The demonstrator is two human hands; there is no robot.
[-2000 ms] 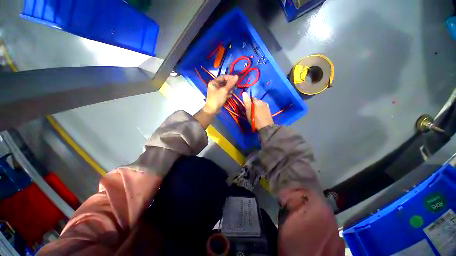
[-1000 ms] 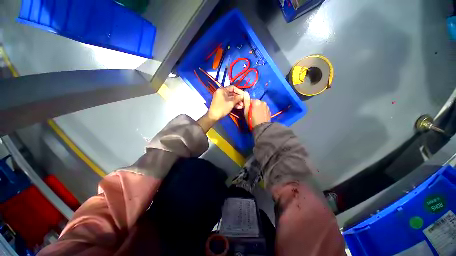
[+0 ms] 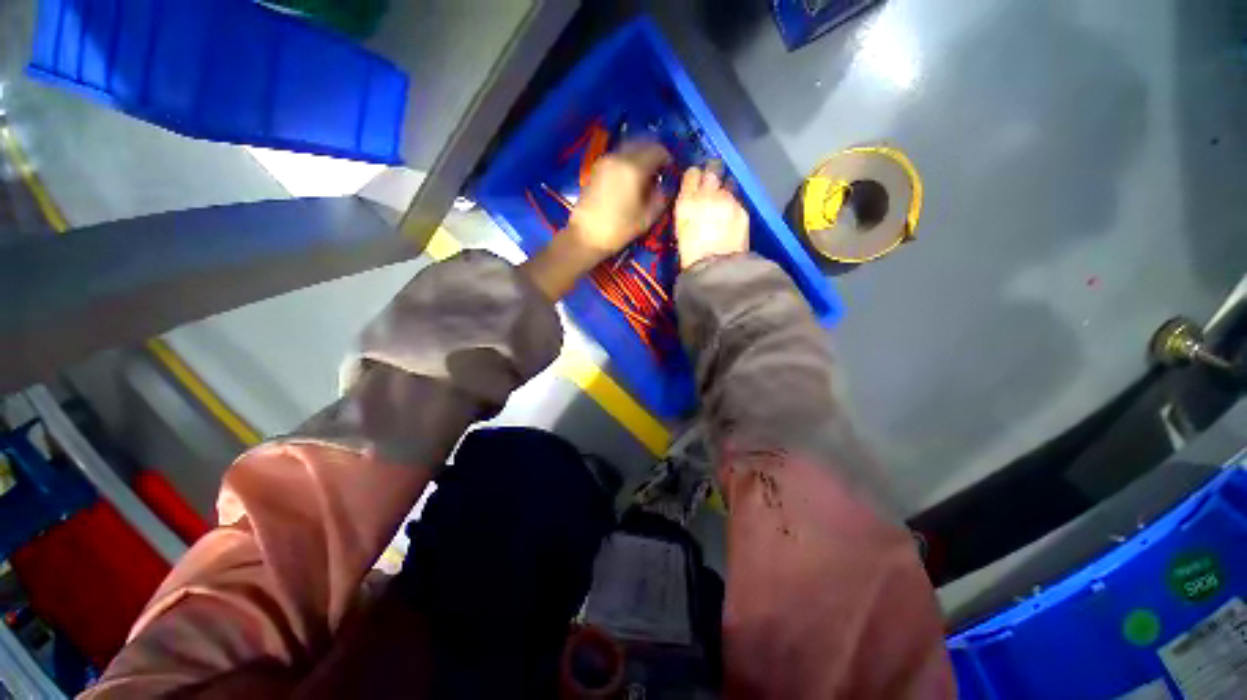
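The blue tool bin sits low on the grey floor in front of me. Red-orange wires lie in its near part, and an orange handle lies toward its far left. My left hand is blurred over the middle of the bin, fingers bent. My right hand is beside it, over the bin's right part, fingers curled. The red scissors are mostly hidden by my hands. Whether either hand holds something cannot be seen.
A tape roll with a yellow edge stands right of the bin. A grey frame leg and a blue box are at upper left. Another blue bin is at lower right. A metal fitting is at the right.
Both hands have moved away from me, deeper over the bin, and come slightly apart. The wires in the near part are uncovered; the scissors are now mostly covered.
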